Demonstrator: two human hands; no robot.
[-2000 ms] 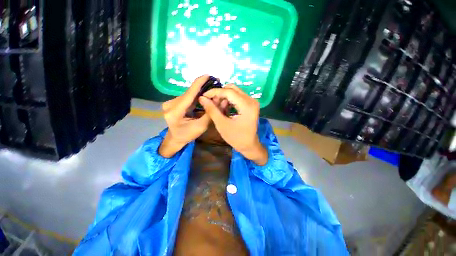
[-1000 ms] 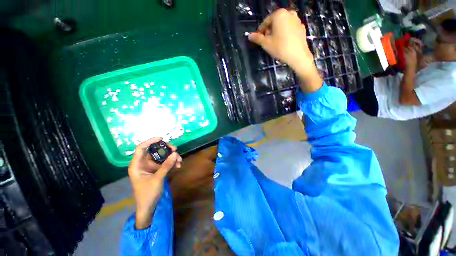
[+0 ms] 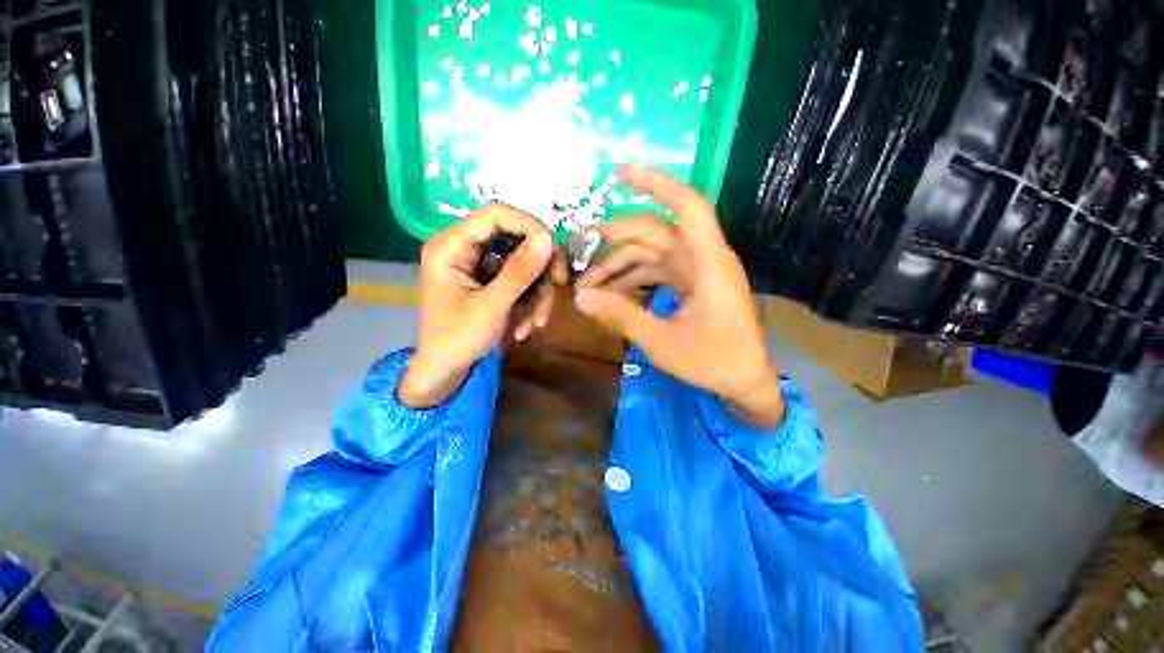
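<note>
My left hand (image 3: 479,287) is closed on a small black housing (image 3: 498,255), mostly hidden by the fingers, at the near edge of the green tray (image 3: 740,77). My right hand (image 3: 677,287) is just to its right, with thumb and fingertips around a small shiny silvery-white part (image 3: 585,248). The two hands are close together; I cannot tell whether the part touches the housing. Tiny white pieces (image 3: 534,38) lie scattered in the tray, with strong glare over its middle.
Tall stacks of black blister trays stand at the left (image 3: 243,166) and right (image 3: 881,166). A cardboard carton (image 3: 881,361) and a blue bin (image 3: 1012,371) are below the right stack. Part of a person in white (image 3: 1130,434) shows at the right edge.
From reaching over the right tray stack, my right hand has come back beside my left hand, now with a silvery part. The view has swung back over the green tray.
</note>
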